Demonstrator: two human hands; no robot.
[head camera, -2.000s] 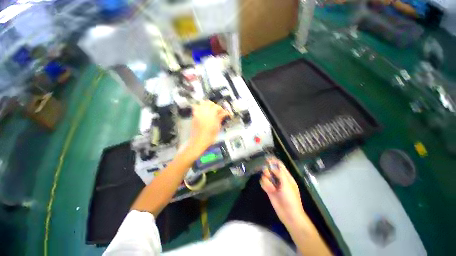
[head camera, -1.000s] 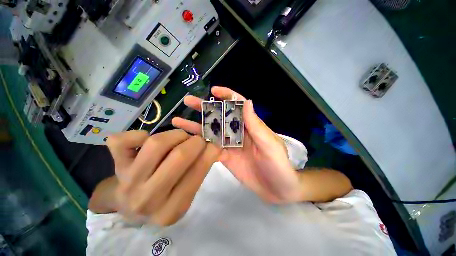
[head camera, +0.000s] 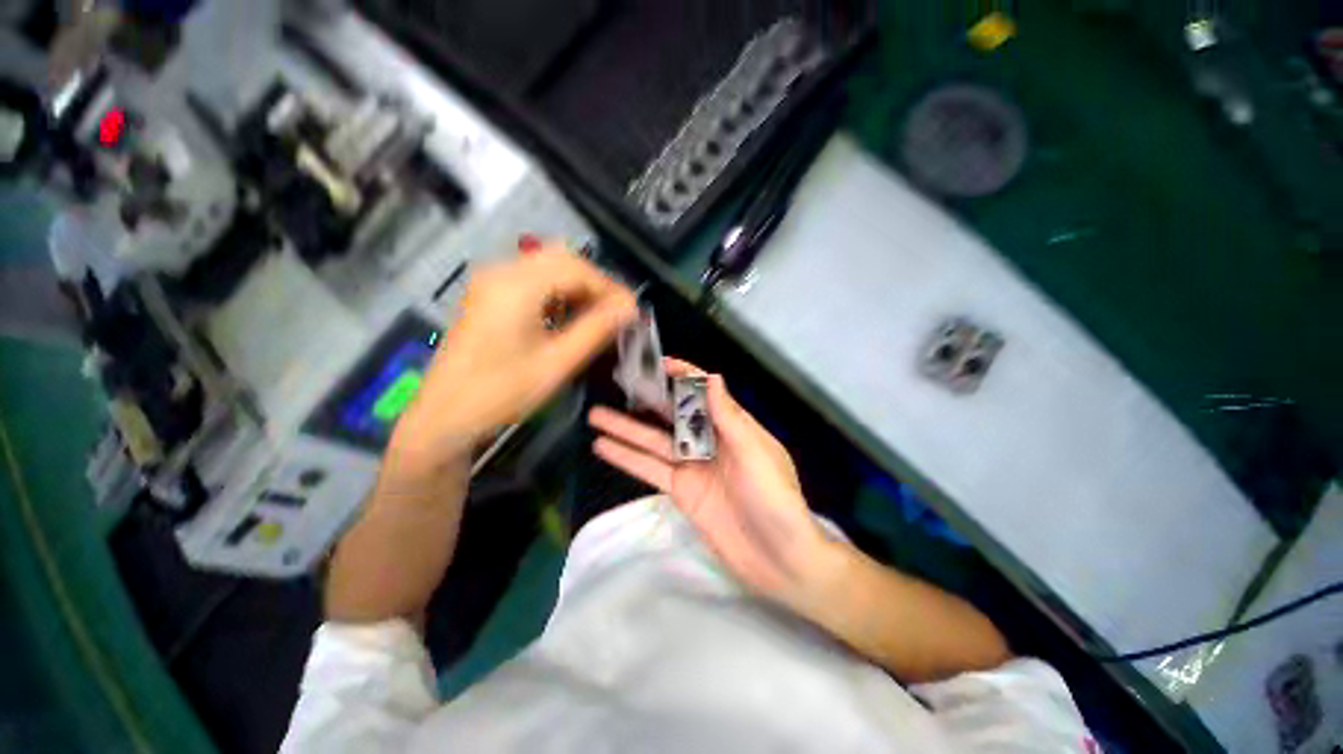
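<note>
My right hand (head camera: 751, 486) is palm up and holds one small silver-grey metal housing (head camera: 692, 418) with dark parts inside, its open side facing up. My left hand (head camera: 508, 346) is raised just left of it, over the machine's front edge. Its fingertips hold a second housing (head camera: 642, 358), tilted and blurred, close beside the first one. Whether the two housings touch is not clear.
The white machine (head camera: 280, 508) with its lit screen (head camera: 386, 386) stands at left. A black tray (head camera: 589, 89) with a row of housings lies at the top. A dark screwdriver (head camera: 754, 221) and paired housings (head camera: 960, 355) lie on the white strip (head camera: 1090, 471). A perforated disc (head camera: 965, 139) is beyond.
The two housings, side by side in my right hand one second ago, are now apart. My left hand has lifted one up and away. The view has shifted, showing more tray and machine.
</note>
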